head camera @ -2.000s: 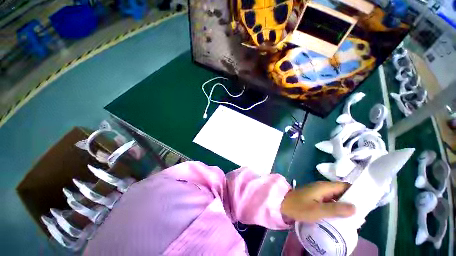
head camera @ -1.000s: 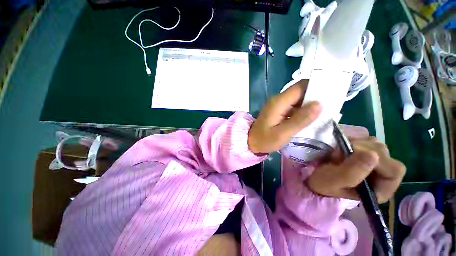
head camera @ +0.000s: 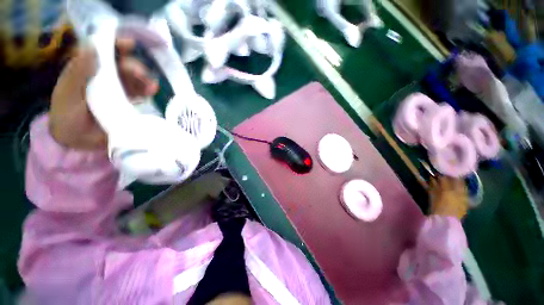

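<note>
My left hand point(head camera: 77, 98) is shut on a white cat-ear headset point(head camera: 149, 146) at the upper left; the image there is blurred. One ear cup point(head camera: 192, 121) shows its inner face with a pattern of holes and no pad. My right hand point(head camera: 448, 195) is at the right, at the near edge of a heap of pale pink ear pads point(head camera: 442, 126). A thin dark thing shows by its fingertips; whether the hand holds it is unclear. A whitish round pad point(head camera: 336, 153) and a pink ear pad point(head camera: 361, 200) lie apart on the pink mat point(head camera: 310, 208).
A black mouse point(head camera: 291, 155) with a red glow lies on the mat, left of the pads. More white headsets point(head camera: 238, 44) are heaped at the upper left, and another point(head camera: 352, 24) lies beyond the pale strip. White cord point(head camera: 223, 152) hangs by the mat's left edge.
The view has swung right and down. My right hand has left the headset and moved out to the ear pads. My left hand still holds the headset, now at the left.
</note>
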